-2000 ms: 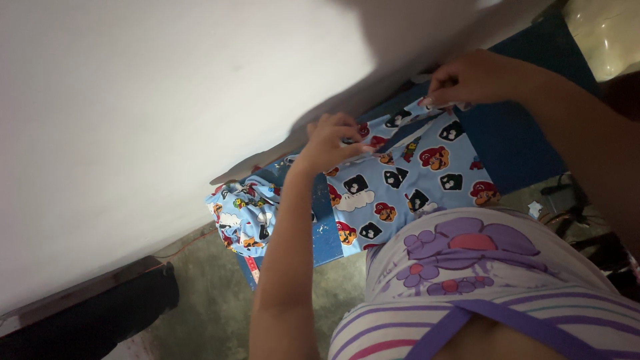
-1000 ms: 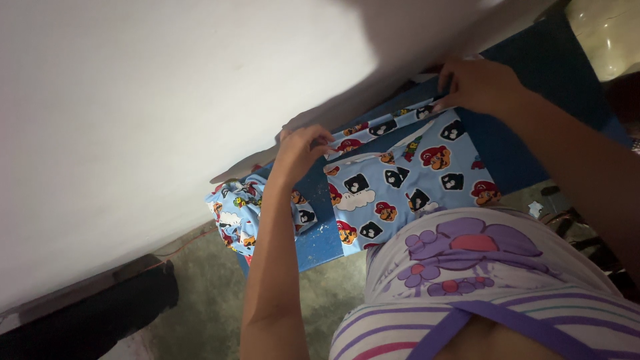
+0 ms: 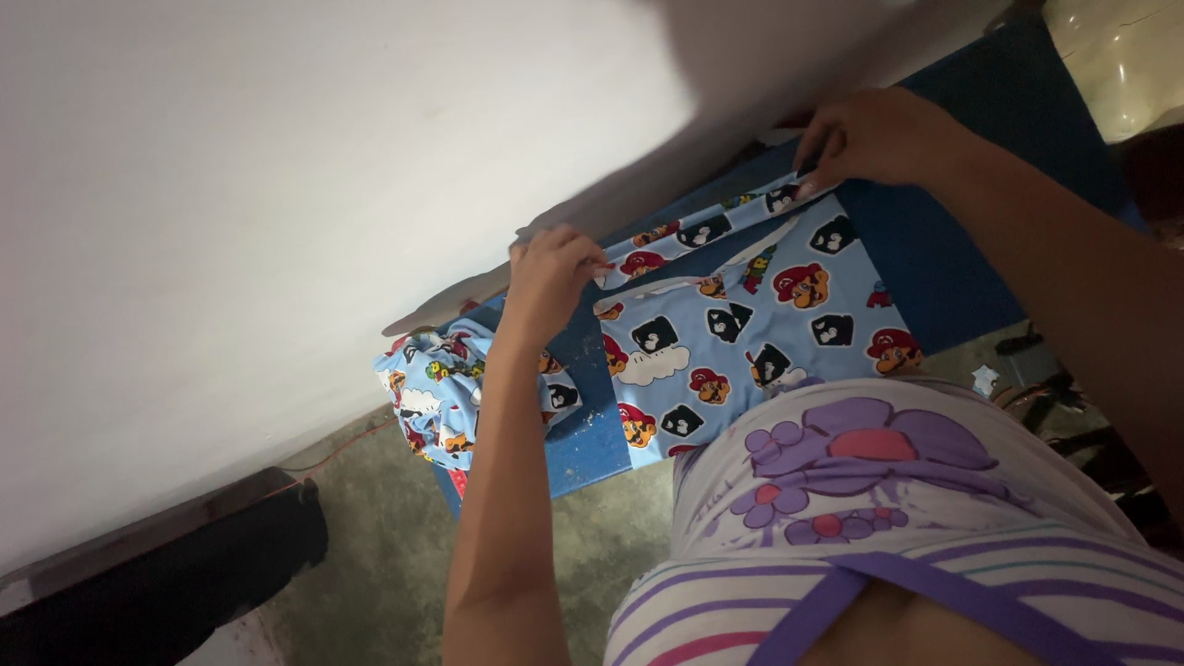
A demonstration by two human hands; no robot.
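A light-blue printed fabric piece (image 3: 731,342) with cartoon figures hangs over the near edge of a blue table. Just beyond its upper edge, a narrow strip of the same printed fabric (image 3: 703,231) is stretched between my hands. My left hand (image 3: 558,277) pinches the strip's left end. The right end is in the fingers of my right hand (image 3: 869,139), where something small and dark shows. Left of my left forearm lies a bunched heap of matching fabric (image 3: 435,384), partly hidden by the arm.
The blue table (image 3: 980,194) runs along a pale wall (image 3: 324,166). A dark object (image 3: 185,564) lies low at the left, above a concrete floor (image 3: 370,555). Cluttered items stand at the right, beyond the table.
My left hand has moved left, away from the middle of the fabric's upper edge. The strip, bunched near the piece two seconds ago, is now stretched out between both hands.
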